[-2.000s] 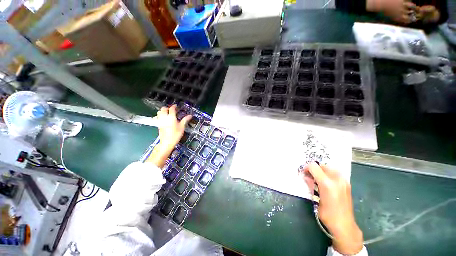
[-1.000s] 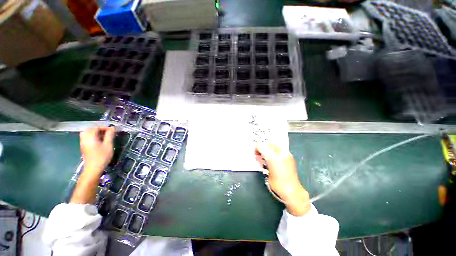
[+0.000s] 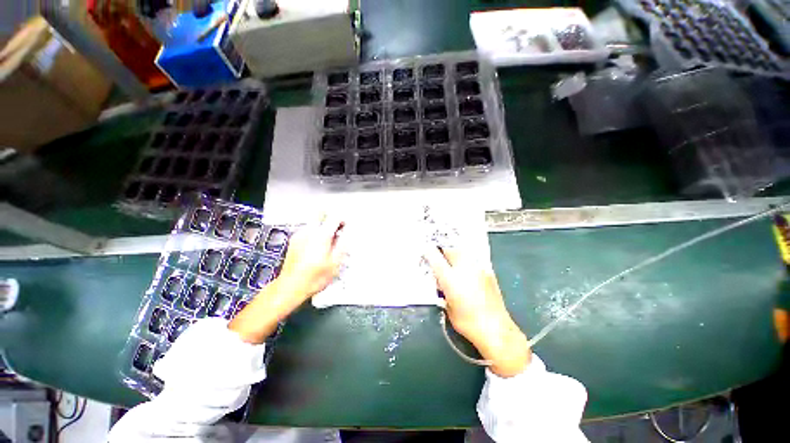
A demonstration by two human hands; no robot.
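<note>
My left hand (image 3: 314,260) is over the left part of the white work sheet (image 3: 372,281), fingers pinched on a small dark piece (image 3: 337,228), perhaps a black housing, mostly hidden. My right hand (image 3: 468,298) is at the sheet's right side, closed around a slim dark pick-up tool, mostly hidden. Its air hose (image 3: 606,281) loops below the wrist and runs off right. The fingertips are just below a heap of tiny dark parts (image 3: 440,232). The near blister tray (image 3: 196,294) lies tilted at left, partly under my left forearm, with black ring outlines in its pockets.
Stacked centre blister trays (image 3: 403,121) sit on a white board (image 3: 286,164). A darker tray stack (image 3: 186,143) is at far left. Bright specks (image 3: 394,337) lie on the green mat. A pale metal strip (image 3: 554,216) crosses the bench. A white parts tray (image 3: 537,36) and plastic bag (image 3: 606,99) are at upper right.
My left hand has moved right from the near tray to the white sheet, with a small dark piece at its fingertips. My right hand stays by the parts heap. The camera view has swung right.
</note>
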